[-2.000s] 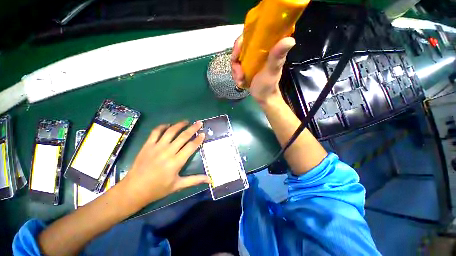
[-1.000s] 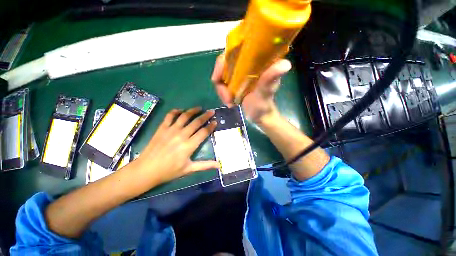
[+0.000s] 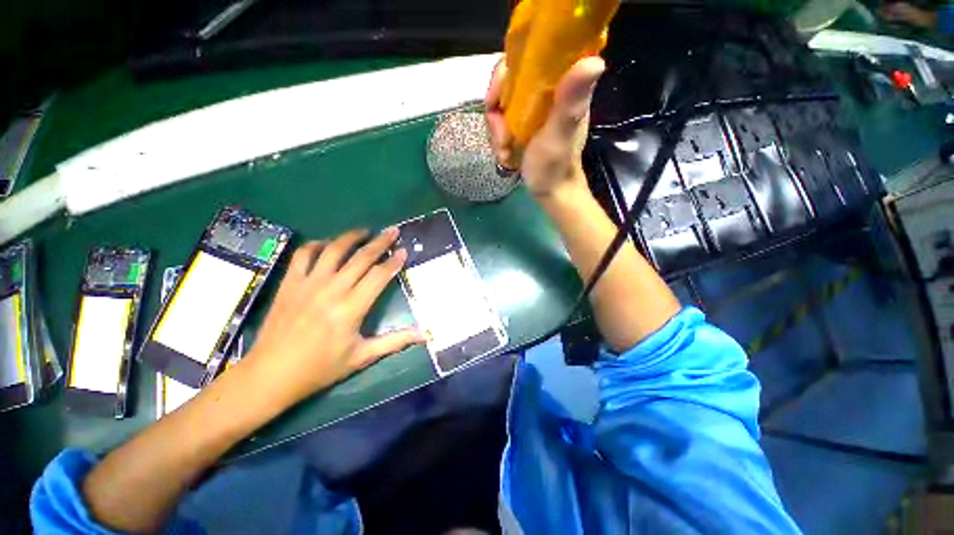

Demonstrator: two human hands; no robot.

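A phone assembly with a white middle and dark ends lies tilted on the green mat in front of me. My left hand lies flat with spread fingers, fingertips and thumb touching the phone's left edge. My right hand grips the orange electric screwdriver, whose top is cut off by the frame's upper edge. Its tip is at the right rim of the round speckled screw dish, beyond the phone. The very tip is too small to see clearly.
Waiting phones lie at left, some overlapping, with another phone beside them. A long white strip runs behind. A glossy black blister tray is at right. The black cable crosses my right forearm.
Compared with one second ago, the screwdriver and my right hand have moved from the phone's top end to the dish. The phone is tilted more, its top leaning left; my left hand stays beside it.
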